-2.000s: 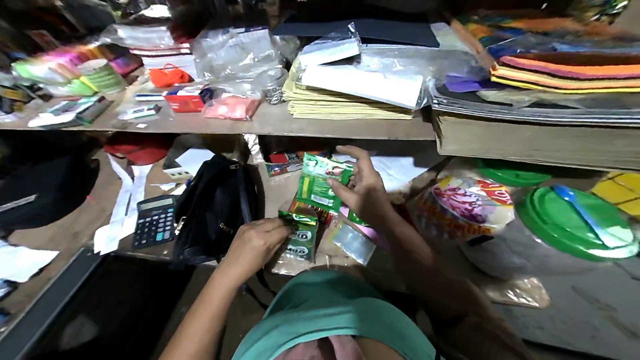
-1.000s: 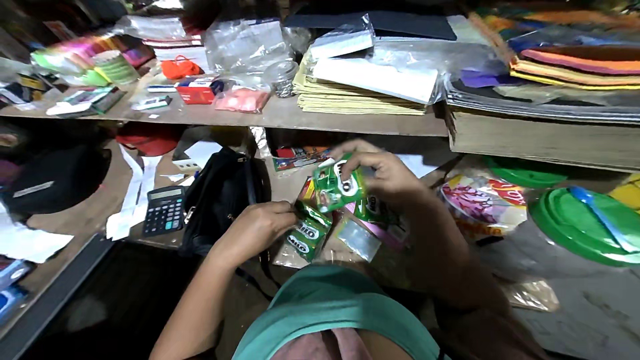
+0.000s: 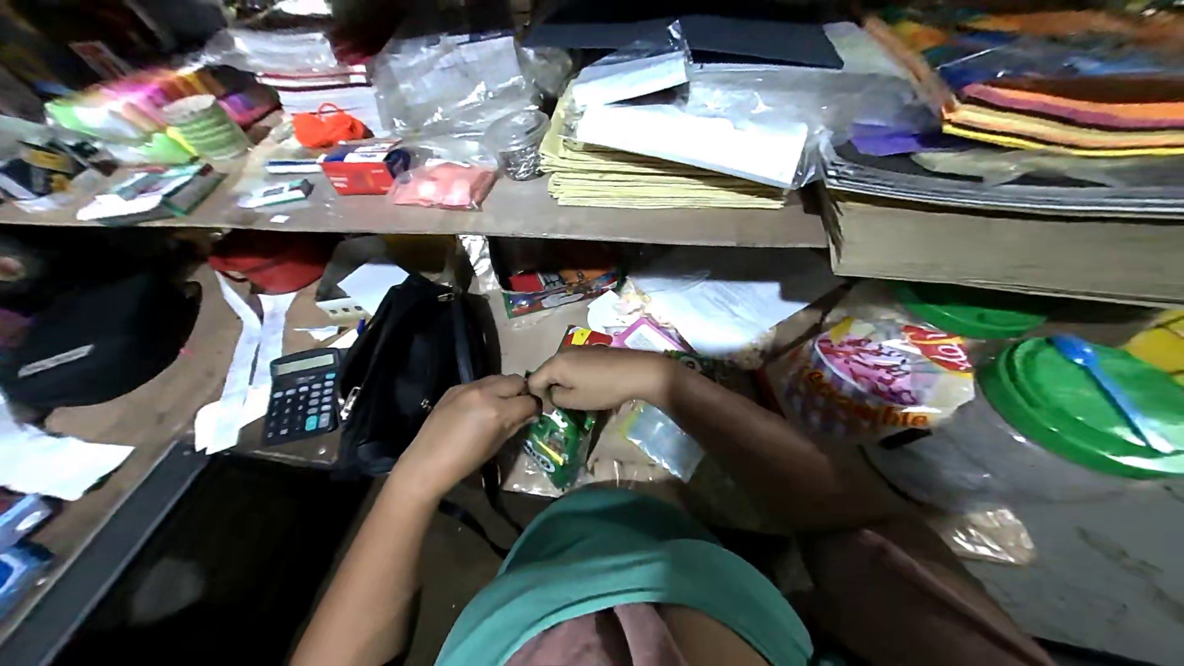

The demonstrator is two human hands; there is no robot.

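Note:
Both hands meet over a green printed packet (image 3: 559, 446) lying on clear plastic at the table's near edge. The fingers of my left hand (image 3: 476, 421) pinch its upper left corner. My right hand (image 3: 597, 377) reaches across from the right, its fingertips closed at the same upper edge and touching the left fingers. A clear plastic sachet (image 3: 662, 438) lies below my right wrist. Behind the right hand, a pink-edged card or packet (image 3: 646, 335) and a red and yellow wrapper (image 3: 585, 339) show in part. Another green packet is mostly hidden under the right wrist.
A black bag (image 3: 412, 361) and a calculator (image 3: 302, 396) stand left of my hands. To the right are a plastic jar with a printed label (image 3: 879, 375) and a green lid (image 3: 1078, 402). Above runs a shelf (image 3: 499, 217) with yellowish paper stacks (image 3: 666, 190) and bagged goods.
My right hand held a green packet up a moment ago; it has come down to the left, beside my left hand at the lower packet's top. The raised packet is no longer held up.

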